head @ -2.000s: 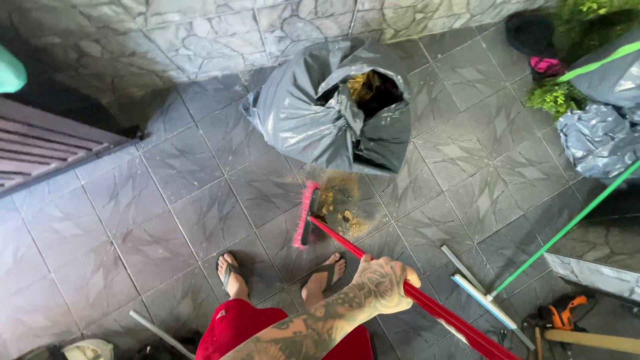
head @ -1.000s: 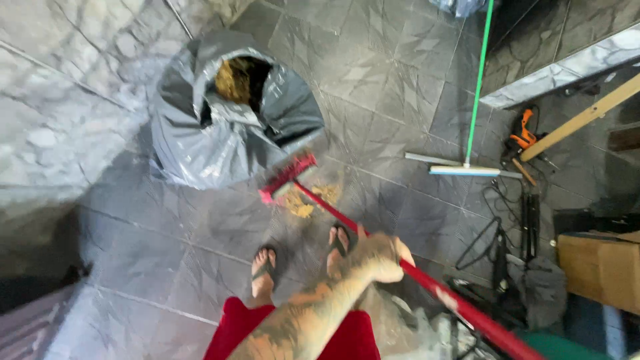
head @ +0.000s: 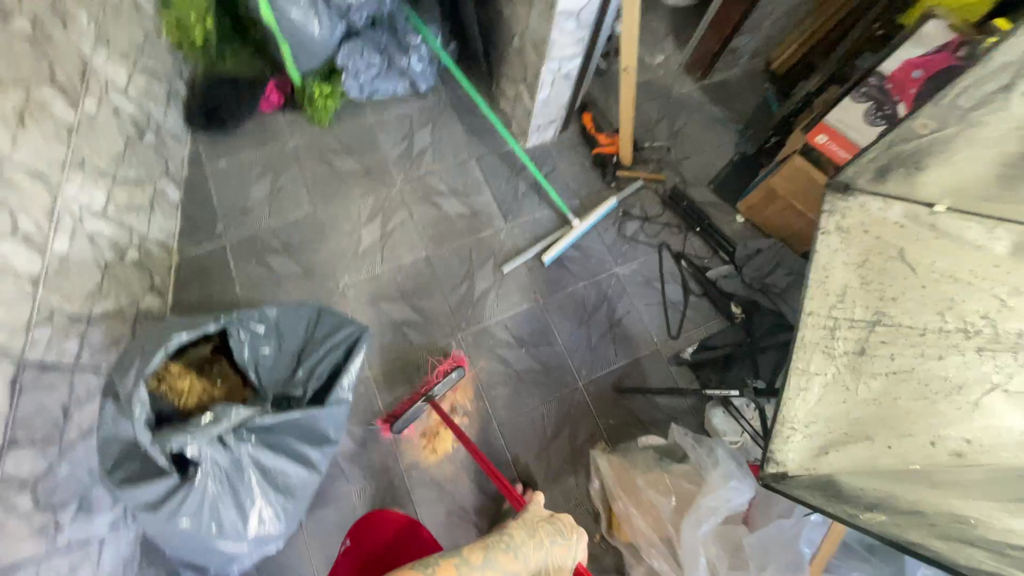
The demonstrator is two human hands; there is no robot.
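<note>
My left hand (head: 548,536), at the end of a tattooed forearm, is closed around the red handle of a push broom. The broom head (head: 424,396), with pink-red bristles, rests on the grey tiled floor. Beside it lies a small patch of yellowish-brown loose debris (head: 438,432). Left of the broom stands a large grey plastic bag (head: 240,488), its mouth open, with brown material (head: 200,384) inside. My right hand is out of view.
A squeegee with a green handle (head: 512,140) lies beyond the broom. On the right are an orange-and-black tool (head: 600,140), black stands (head: 704,272), clear plastic wrapping (head: 664,496), a cardboard box (head: 788,200) and a large pale panel (head: 904,344). A stone-pattern wall (head: 88,200) runs left.
The view has turned considerably. The left hand keeps its hold on the broom handle throughout, and the broom head has shifted from the bag side of the debris, near the feet, across the tiles.
</note>
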